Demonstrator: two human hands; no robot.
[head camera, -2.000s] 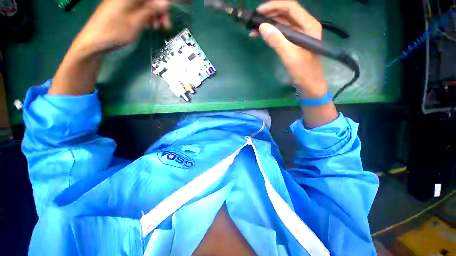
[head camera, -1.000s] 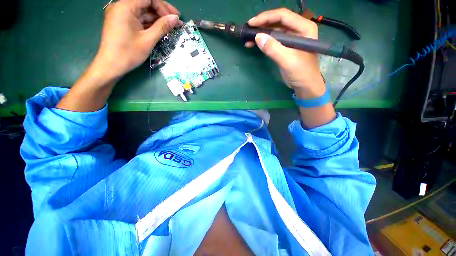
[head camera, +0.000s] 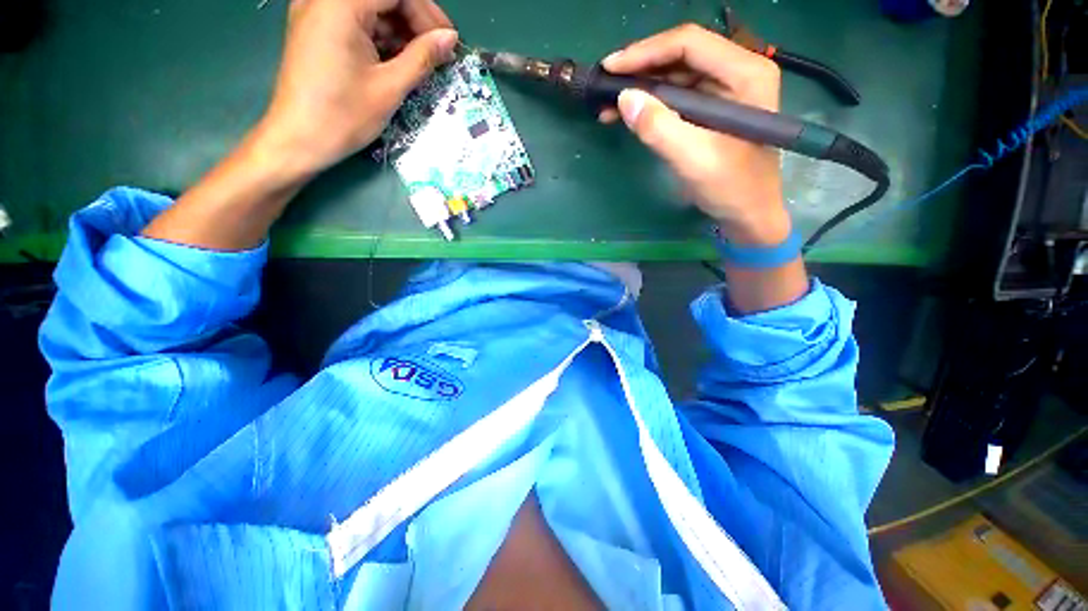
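The circuit board (head camera: 471, 137) lies on the green mat, its chip-crowded face up, with white and yellow connectors at its near edge. My left hand (head camera: 358, 72) is at the board's far left corner, thumb and fingers pinched together; what they pinch is too small to tell, perhaps solder wire. A thin strand hangs over the mat's front edge below it. My right hand (head camera: 704, 113) holds the soldering iron (head camera: 716, 111) like a pen. The iron's tip points left and meets the board's far corner near my left fingertips; exact contact cannot be told.
Side cutters (head camera: 811, 72) with orange-red near the jaws lie beyond my right hand. The iron's black cord loops by my right wrist, which wears a blue strap (head camera: 764, 253). A coiled blue cord (head camera: 1032, 129) runs right, by a dark tray. Part of a blue container (head camera: 907, 7) shows at the top right.
Over the last two seconds my left hand has come down to the board and the iron's tip has come to its far corner. In the last second, hands and board shifted slightly right in view.
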